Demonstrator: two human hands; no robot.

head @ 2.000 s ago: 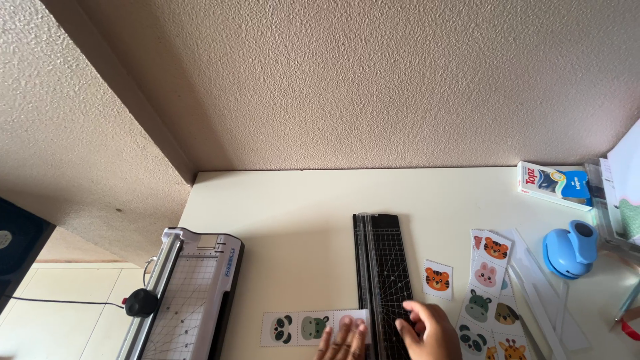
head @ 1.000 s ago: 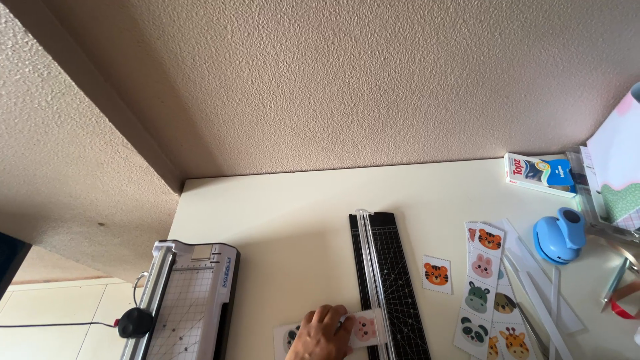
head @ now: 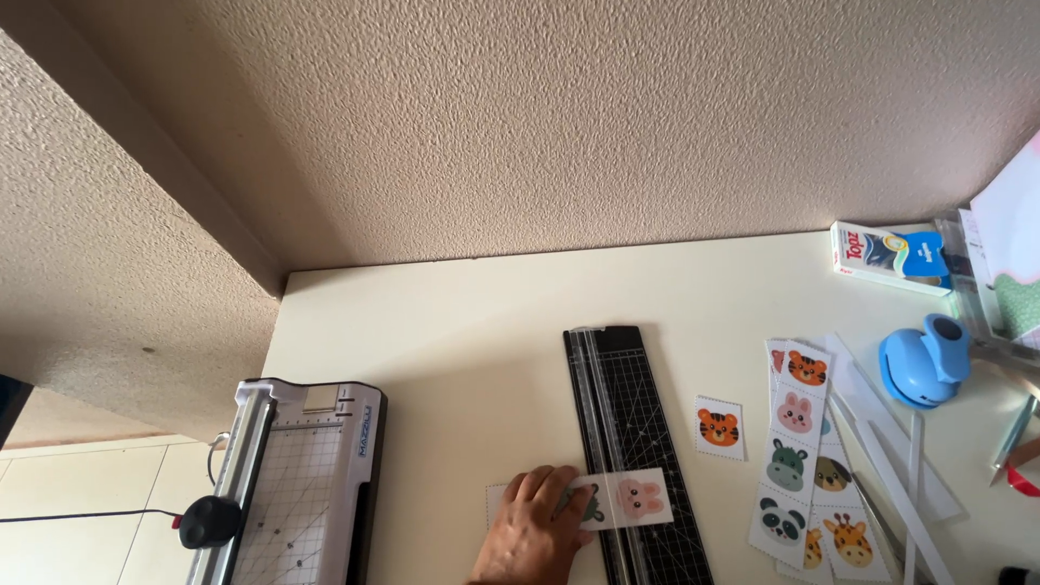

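My left hand (head: 536, 520) holds a printed paper strip (head: 670, 496) from above, its fingers bent over the middle and covering part of the pictures. A rabbit and part of a hippo show on it. The strip lies across a black paper trimmer (head: 650, 406), under its clear rail, with the rabbit end on the gridded base. My right hand is out of view. Right of the trimmer lies a single tiger card (head: 719, 428). Farther right, strips of animal pictures (head: 792, 455) overlap one another.
A larger rotary trimmer (head: 305, 479) with a black knob (head: 210, 522) stands at the left. To the right are narrow paper offcuts (head: 894, 479), a blue craft punch (head: 922, 361), a Topz box (head: 891, 256) and a pencil (head: 1011, 439). A textured wall (head: 609, 122) borders the table.
The right hand, over the trimmer two seconds ago, has left the view. The left hand has moved the strip rightward, so the rabbit picture now lies past the rail.
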